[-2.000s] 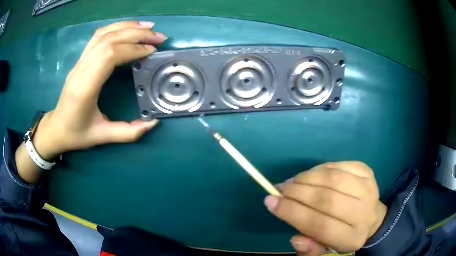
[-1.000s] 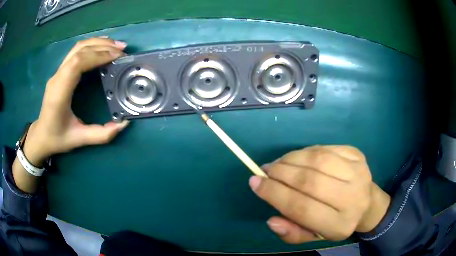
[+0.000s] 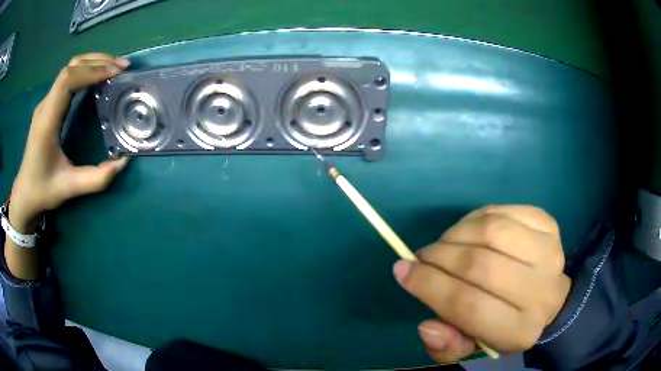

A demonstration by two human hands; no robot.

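Observation:
A grey three-ring metal plate (image 3: 269, 109) lies on the glossy blue-green mat (image 3: 217, 246), with three silver ring recesses and pale engraved marks along its far edge. My left hand (image 3: 65, 138) grips its left end, fingers at the far corner and thumb at the near corner. My right hand (image 3: 493, 279) holds a fine brush (image 3: 373, 217) by its pale wooden stick. The brush tip is at the plate's near edge, below the right ring. I cannot tell if the tip touches the plate.
A green belt (image 3: 464, 20) runs beyond the mat. Another metal plate (image 3: 101, 11) lies on it at the upper left, cut off by the picture's edge. Part of a further metal piece (image 3: 6, 54) shows at the far left. A silver bracket (image 3: 649, 226) stands at the right edge.
The plate has moved left with my left hand still gripping its end. The brush tip has gone from below the left ring, past the middle ring, to below the right ring.

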